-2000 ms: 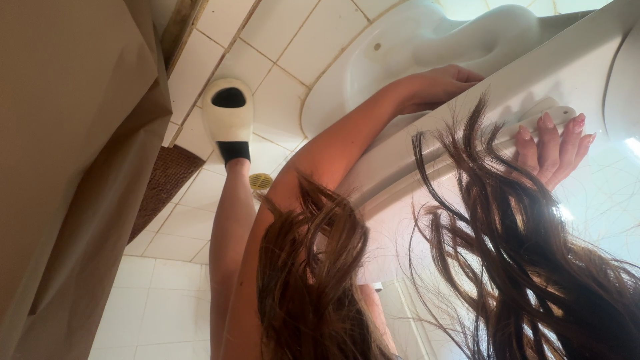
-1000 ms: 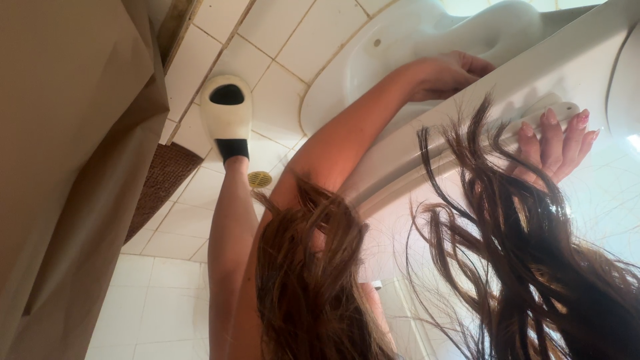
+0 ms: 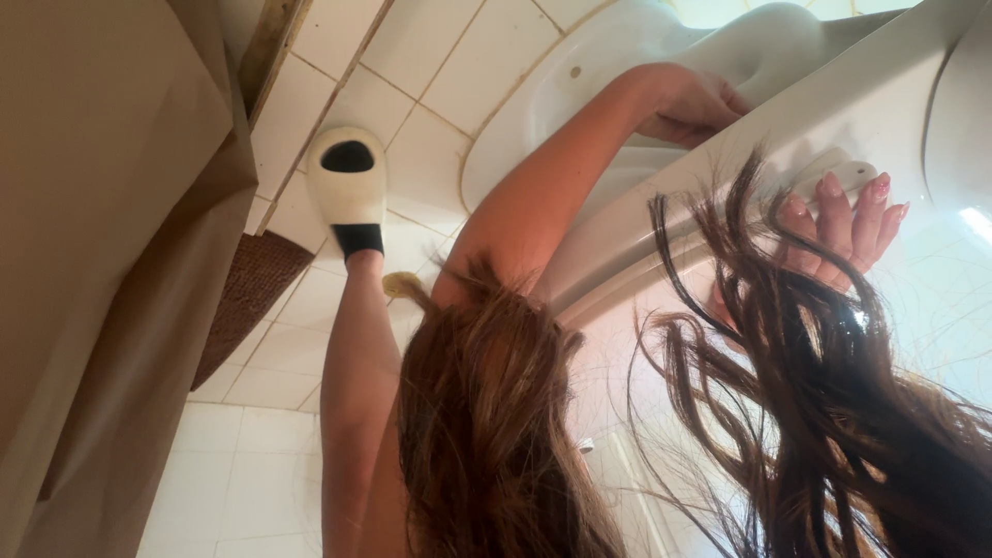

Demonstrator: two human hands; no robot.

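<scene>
My left hand (image 3: 686, 107) reaches from the centre over to the base of a white ceramic toilet (image 3: 759, 159). Its wrist is bent, and its fingertips pass out of sight behind the fixture's long straight edge. On the near side of that edge, my right hand (image 3: 841, 225) has its fingers pointing up and somewhat spread, beside a pale oblong piece (image 3: 856, 172) with a small dark hole. Long brown hair hangs over the right palm and wrist, so whether anything is held there is hidden.
My foot in a white and black slipper (image 3: 347, 186) stands on the tiled floor (image 3: 434, 46). Near it are a round yellowish floor drain (image 3: 399, 284) and a brown textured mat (image 3: 252, 298). A brown curtain-like sheet (image 3: 116, 194) hangs along the left side.
My left wrist has risen and bent a little more at the toilet base, its fingers now pointing down toward the edge. The right hand stays beside the pale piece.
</scene>
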